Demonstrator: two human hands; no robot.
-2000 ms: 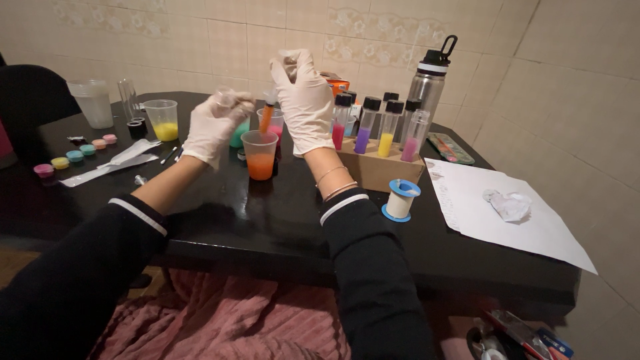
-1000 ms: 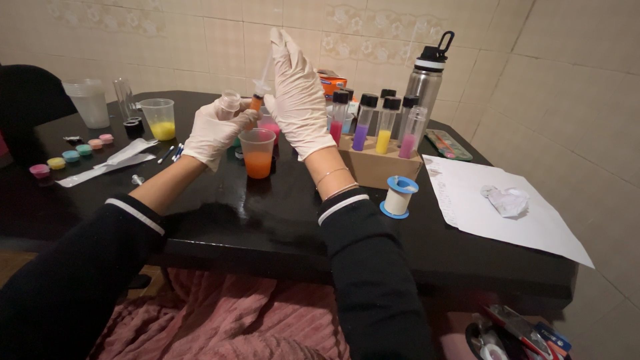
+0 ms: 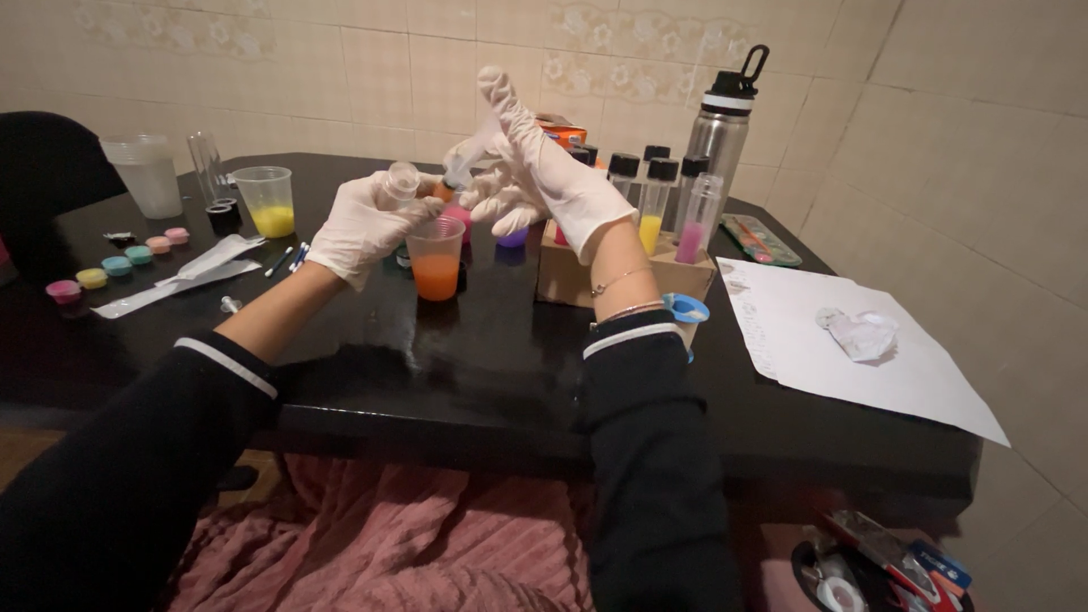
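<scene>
My gloved left hand grips a clear tube, its round mouth facing up, above and left of a plastic cup of orange liquid. A syringe-like clear piece with orange liquid at its lower end slants between both hands. My gloved right hand is beside it with fingers spread; whether it grips the piece I cannot tell. Behind my right wrist stands a cardboard rack with black-capped tubes, holding yellow and other colored liquids. An uncapped tube of pink liquid stands in it.
At left are a cup of yellow liquid, stacked plastic cups, small paint pots, torn wrappers and cotton swabs. At right are a steel bottle, a blue spool and white paper under a crumpled piece.
My right hand has turned and spread its fingers, with its index finger raised. The orange-filled piece, upright over the cup earlier, is now slanted above it. The blue spool is now partly behind my right wrist.
</scene>
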